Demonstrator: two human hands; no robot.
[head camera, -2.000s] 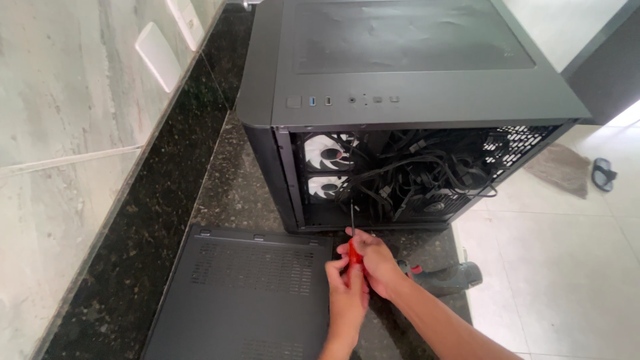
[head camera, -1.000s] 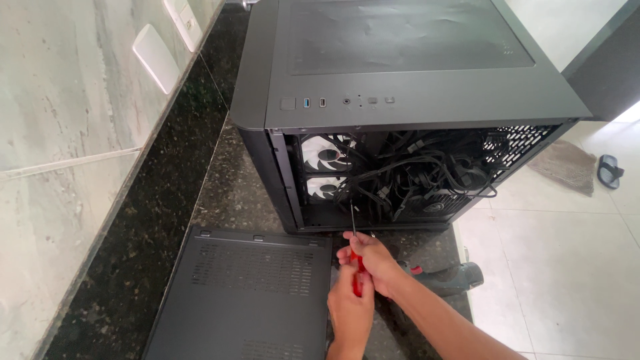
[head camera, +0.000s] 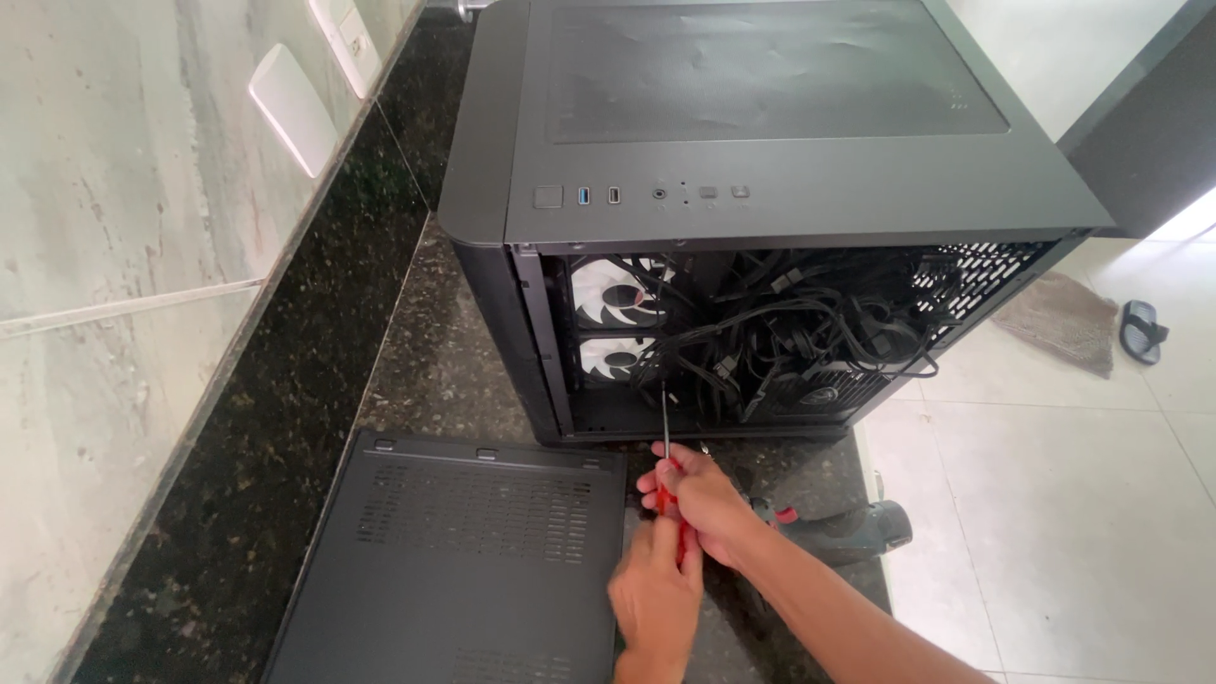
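Note:
A black computer case stands with its side open, showing tangled black cables, two white-bladed fans at the left and a power supply unit at the lower right. My left hand is closed on the handle end of a red-handled screwdriver. Further up the same handle, near the shaft, my right hand grips it. The shaft points into the bottom of the case; what its tip touches is too dark to tell.
The case's black side panel lies at the left on a dark granite counter. Behind my right forearm lies a dark power tool. A marble wall borders the counter at the left. On the tiled floor are a brown cloth and a slide sandal.
Both hands stay on the screwdriver at the front of the case. My left hand's hold on the handle has shifted slightly.

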